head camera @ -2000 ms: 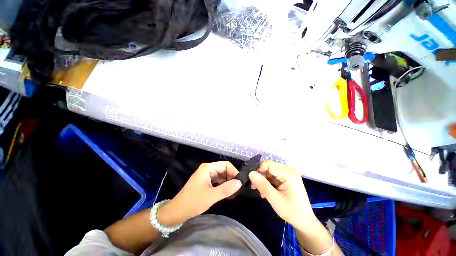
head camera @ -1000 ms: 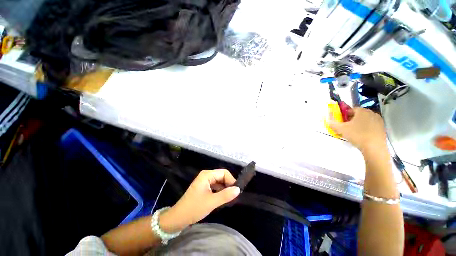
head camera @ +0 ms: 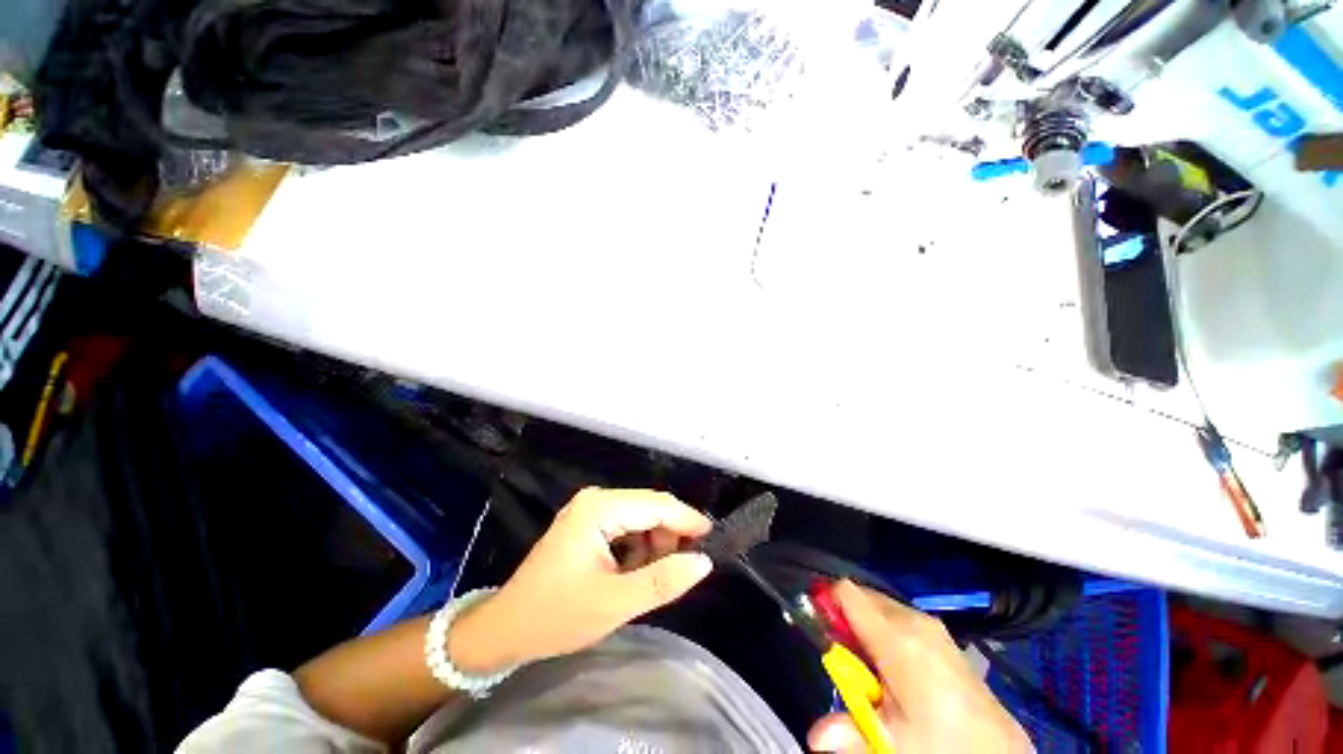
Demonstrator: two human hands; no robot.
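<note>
My left hand (head camera: 626, 560) pinches the end of a black strap (head camera: 747, 526) over my lap, just below the table's front edge. My right hand (head camera: 921, 670) holds the scissors (head camera: 847, 670) by their red and yellow handles. The dark blades point up and left, and their tips are at the strap end beside my left fingertips. I cannot tell whether the blades touch the fabric. The rest of the strap is hard to make out against the dark lap area.
The white table (head camera: 589, 309) bears a black fabric heap (head camera: 398, 74), a clear plastic bag (head camera: 714, 67), a sewing machine (head camera: 1055, 140), a phone (head camera: 1137, 302) and a slim orange-handled tool (head camera: 1231, 486). Blue crates (head camera: 302, 457) stand below, with a red object (head camera: 1245, 678) at lower right.
My right hand has taken the scissors from beside the phone and brought them down and left to the strap end. My left hand still holds the strap over the lap.
</note>
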